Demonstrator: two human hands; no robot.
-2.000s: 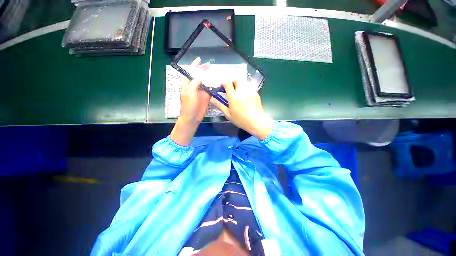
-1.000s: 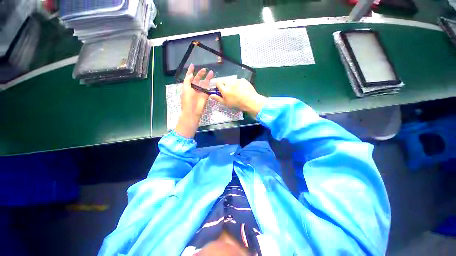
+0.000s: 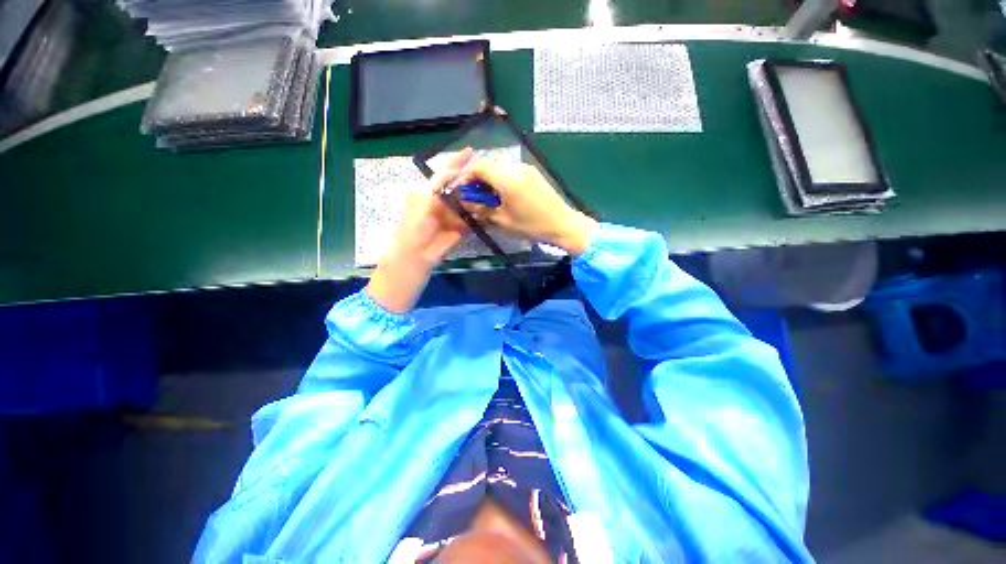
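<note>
A see-through touch panel [image 3: 535, 154] with a black border is held tilted over the near edge of the bench. My left hand [image 3: 428, 220] grips its left edge. My right hand [image 3: 521, 201] is closed around dark blue nippers [image 3: 478, 195] and lies over the panel, close to my left fingers. The nippers' tips are hidden by the hands. A whitish bubble sheet [image 3: 378, 204] lies under my hands. A dark grey display panel [image 3: 423, 86] with a black frame lies behind them.
A bubble sheet [image 3: 618, 88] lies right of the display panel. A panel stack [image 3: 825, 127] stands at the right. A taller stack of bagged panels [image 3: 221, 94] stands at the left, with whitish sheets behind. A blue stool [image 3: 938, 325] is on the floor at right.
The touch panel has turned and come nearer my body, its near corner now past the bench edge. My left hand has closed onto its edge; the nippers have turned with my right hand.
</note>
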